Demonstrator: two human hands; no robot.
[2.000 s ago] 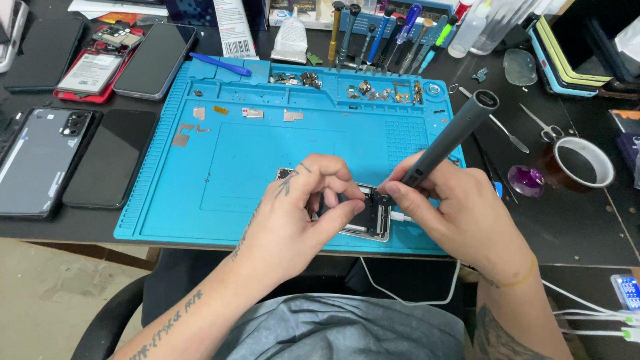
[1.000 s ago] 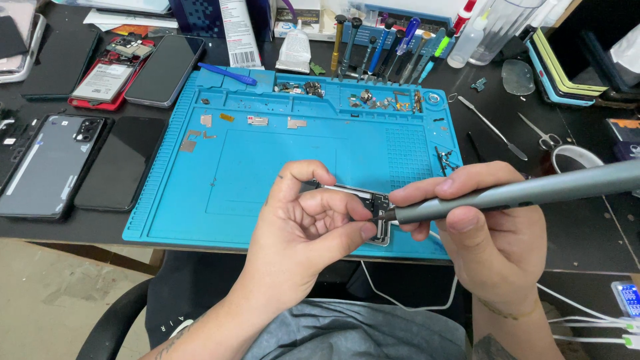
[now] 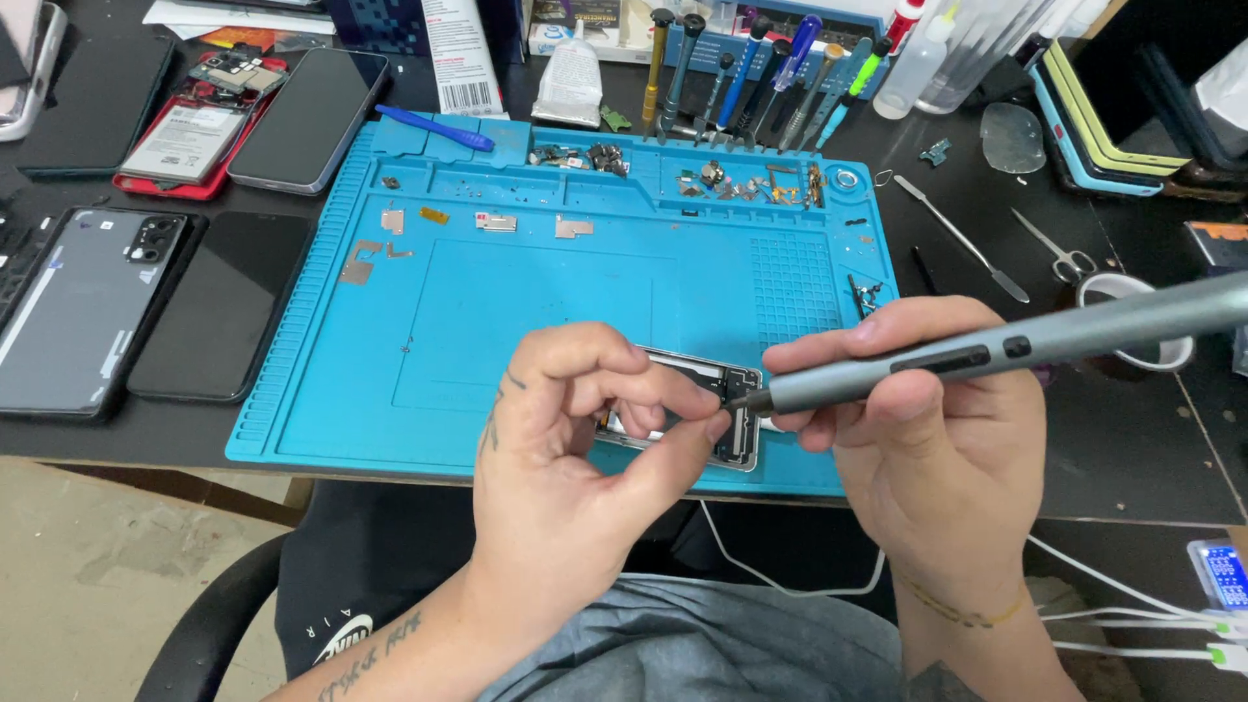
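Note:
My right hand (image 3: 926, 400) grips a grey electric pen screwdriver (image 3: 985, 351), held nearly level with its tip pointing left. My left hand (image 3: 595, 458) has its thumb and index finger pinched together at that tip; whether a screw or another tiny part is between them is too small to tell. Below both hands an opened smartphone (image 3: 743, 450) lies near the front edge of a blue silicone repair mat (image 3: 546, 322). The left fingers cover much of the phone. Small metal shield plates (image 3: 574, 227) rest at the mat's upper left.
Screwdrivers (image 3: 690, 68) stand in a row behind the mat, whose trays hold small parts (image 3: 746, 185). Several phones (image 3: 88, 302) lie at left, beside a blue pry tool (image 3: 436, 128). At right are a metal spatula (image 3: 960, 237), scissors (image 3: 1058, 249) and a tape roll (image 3: 1175, 351).
The screwdriver, upright and angled two seconds ago, now lies nearly level in my right hand. My left thumb and index finger have come up to its tip, above the phone.

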